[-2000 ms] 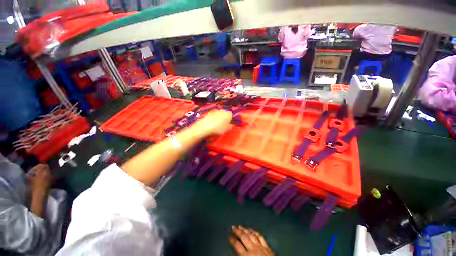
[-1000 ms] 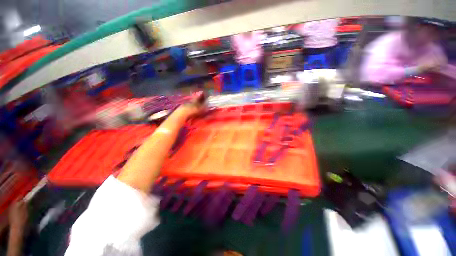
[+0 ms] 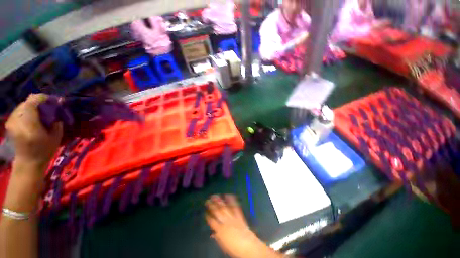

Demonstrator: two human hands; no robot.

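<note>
My left hand (image 3: pixel 33 128) is raised at the left, above the tray stack, and holds a bunch of dark purple straps (image 3: pixel 91 113), blurred; how many watches are in it I cannot tell. The orange-red tray (image 3: pixel 156 138) lies below and to its right, with a few purple-strapped watches (image 3: pixel 208 113) in its right pockets and more at its left end. Purple straps hang over the tray's front edge. My right hand (image 3: pixel 227 216) is empty, palm down on the green bench, fingers apart.
A blue stick (image 3: pixel 250 195), a white paper (image 3: pixel 292 187), a black crumpled pouch (image 3: pixel 267 140) and a blue shallow box (image 3: pixel 330 160) lie to the right. A second tray full of watches (image 3: pixel 398 132) stands at the far right. A white dispenser (image 3: pixel 226 69) is behind. People in pink sit beyond.
My left hand has drawn back from behind the tray and now holds purple straps up. The view has turned right, bringing my right hand, the paper and the full right tray into view.
</note>
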